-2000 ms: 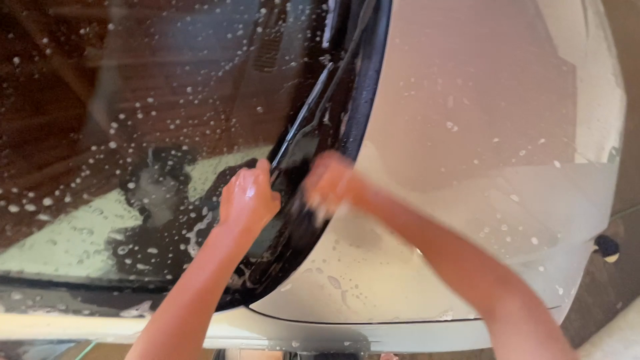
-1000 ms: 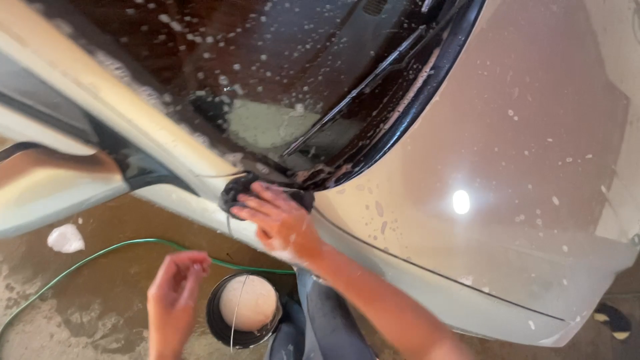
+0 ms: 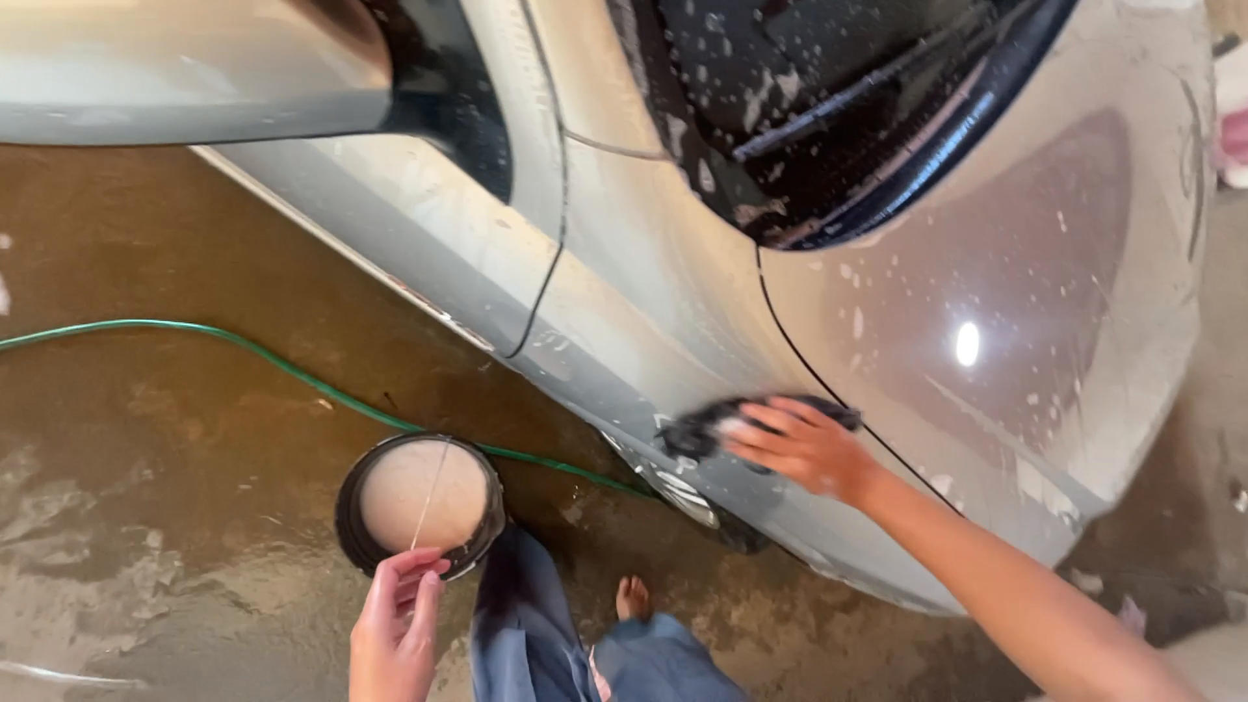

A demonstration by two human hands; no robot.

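My right hand point(image 3: 804, 450) presses a dark wash cloth point(image 3: 697, 427) flat against the silver front fender point(image 3: 634, 331) of a car, just above the wheel. The cloth reaches the seam beside the hood point(image 3: 975, 283), which carries soap spots. My left hand point(image 3: 400, 614) is raised at the lower middle, in front of a black bucket point(image 3: 353, 507) of pale, cloudy water. Its fingers are curled, with thumb and fingertips near the bucket's thin wire handle point(image 3: 432, 492); whether they grip the handle cannot be told.
A green hose point(image 3: 263, 363) runs across the wet floor point(image 3: 175, 468) behind the bucket. The side mirror point(image 3: 195, 78) juts out at upper left. The windshield point(image 3: 721, 88) with its wiper point(image 3: 838, 102) is above. My bare foot point(image 3: 633, 597) stands near the front wheel point(image 3: 682, 492).
My right hand was by the windshield's lower corner with the dark cloth and is now lower on the fender. The view has shifted toward the car's side, bringing the bucket nearer the middle.
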